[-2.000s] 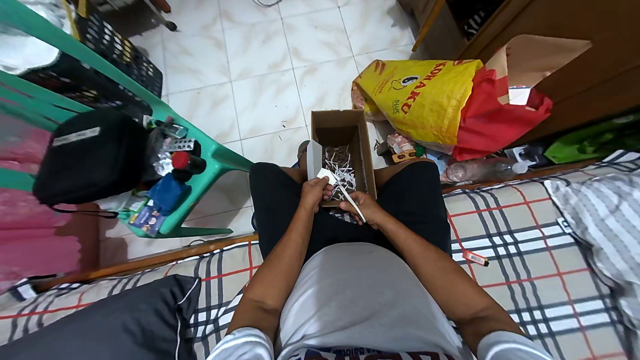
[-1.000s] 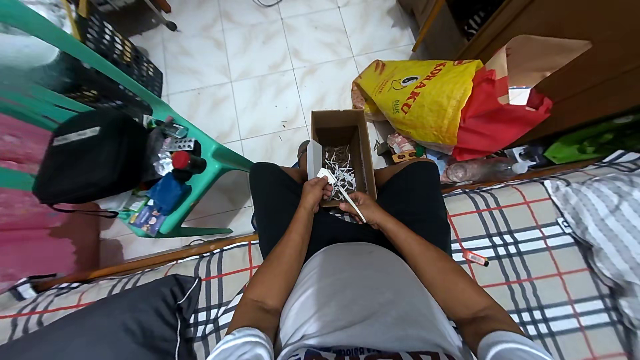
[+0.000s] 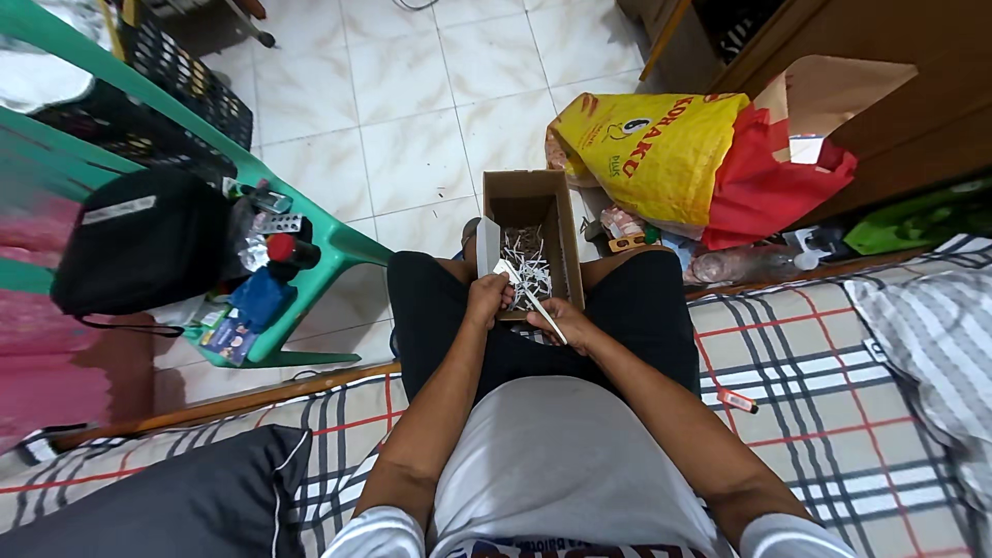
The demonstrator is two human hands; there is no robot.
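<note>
An open cardboard box [image 3: 572,240] stands between my knees, with thin white paper strips [image 3: 531,263] heaped inside. Over its near left part, my left hand [image 3: 489,298] grips a small white piece of paper [image 3: 505,269]. My right hand [image 3: 564,324] is at the box's near right corner, closed on a slim white object [image 3: 547,316] that slants up to the left, toward the paper; whether this is a cutting tool or a strip I cannot tell. A white sheet or flap [image 3: 487,246] leans at the box's left wall.
A green plastic chair [image 3: 341,240] at left bears a black case [image 3: 143,240] and small items. At right lie a yellow and red bag [image 3: 666,155], a clear plastic bottle [image 3: 736,265] and, on the plaid bedding [image 3: 821,457], a small red and white object [image 3: 737,401].
</note>
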